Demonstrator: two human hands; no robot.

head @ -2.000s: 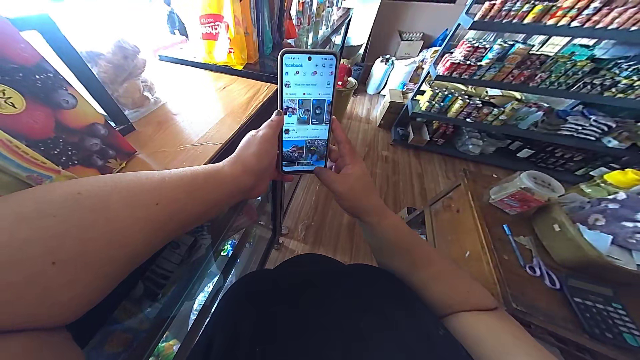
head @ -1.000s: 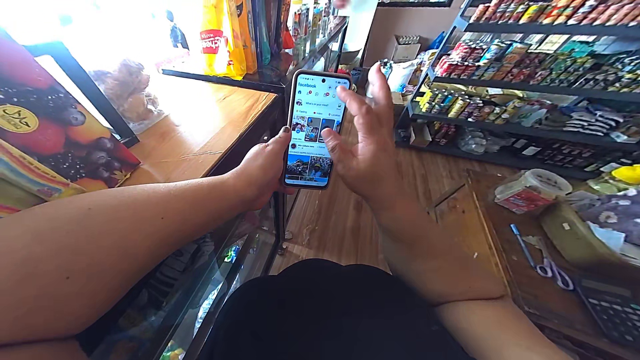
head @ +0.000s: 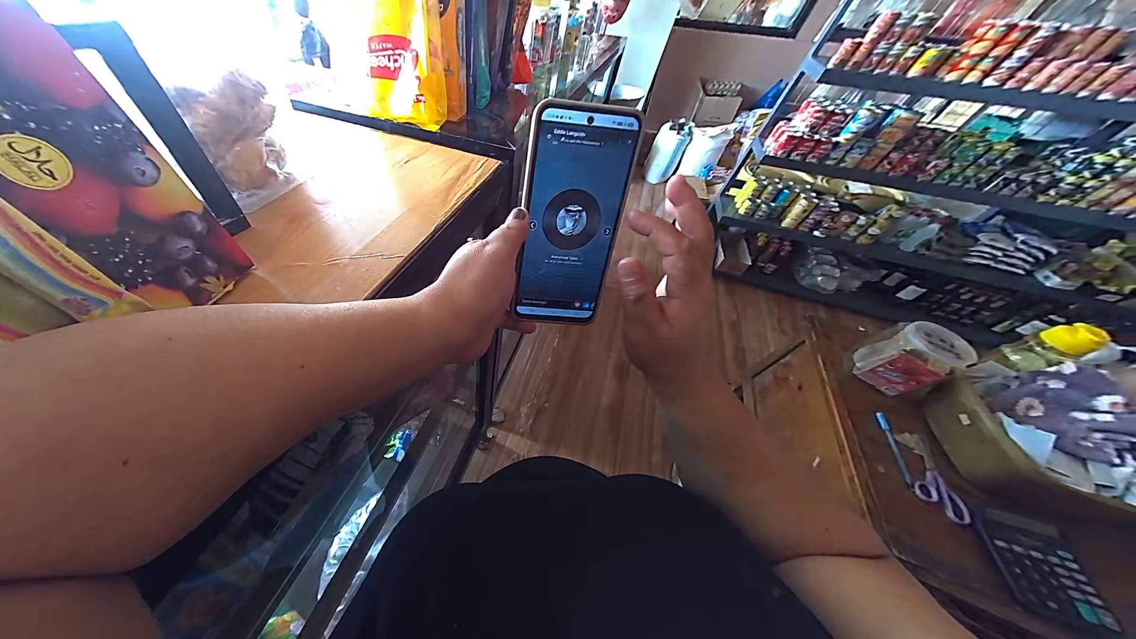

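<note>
A smartphone in a case is upright near the middle of the head view, its lit screen facing me and showing a dark page with a round picture. My left hand grips it from the left, with the thumb along its edge. Just right of the phone, my right hand is raised with fingers apart and bent, holding nothing. Its fingertips are close to the phone's right edge; no contact is visible.
Left, a wooden counter holds a box with printed fruit. Right, a desk carries a lidded plastic tub, a blue pen, scissors and a calculator. Stocked shelves stand behind.
Two seconds ago both hands were on the phone; my right hand has since come off it. The phone screen has changed from a light feed page to a dark one.
</note>
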